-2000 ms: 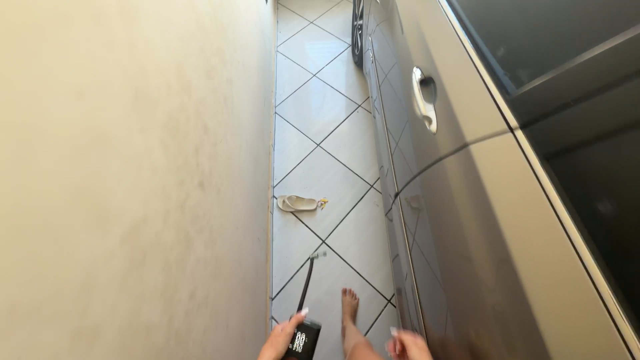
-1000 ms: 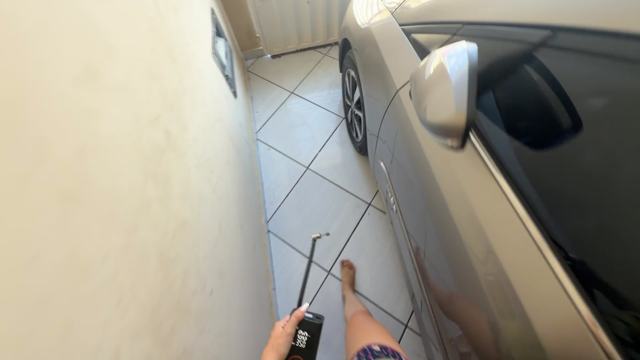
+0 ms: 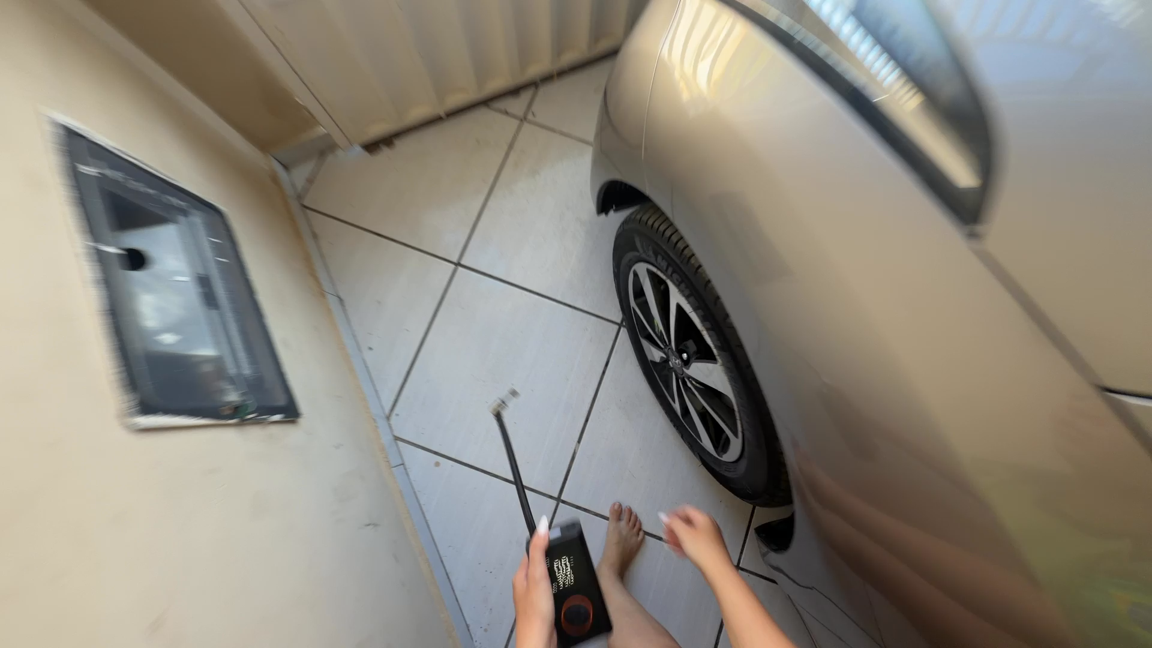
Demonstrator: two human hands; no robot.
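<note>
My left hand (image 3: 535, 589) is closed around a black portable tire inflator (image 3: 576, 585) with a lit display and an orange ring. From its top a short black air hose (image 3: 515, 468) sticks up, ending in a metal valve chuck (image 3: 504, 401) that hangs above the tiles. Nothing shows in my right hand (image 3: 693, 535), whose fingers are curled and blurred, to the right of my bare foot (image 3: 623, 540). Ahead and to the right of it is the car's wheel (image 3: 688, 355), a black Michelin tire on a multi-spoke alloy rim.
The car's beige metallic body (image 3: 810, 234) fills the right side. On the left, a cream wall (image 3: 333, 540) holds a dark-framed recessed box (image 3: 180, 288). A ribbed metal gate (image 3: 432, 54) closes off the far end. White floor tiles (image 3: 513, 351) lie between wall and car.
The view has moved forward along the car, past the side mirror, and the wheel now appears much nearer. My right hand, out of view one second ago, shows again. The inflator stays in my left hand.
</note>
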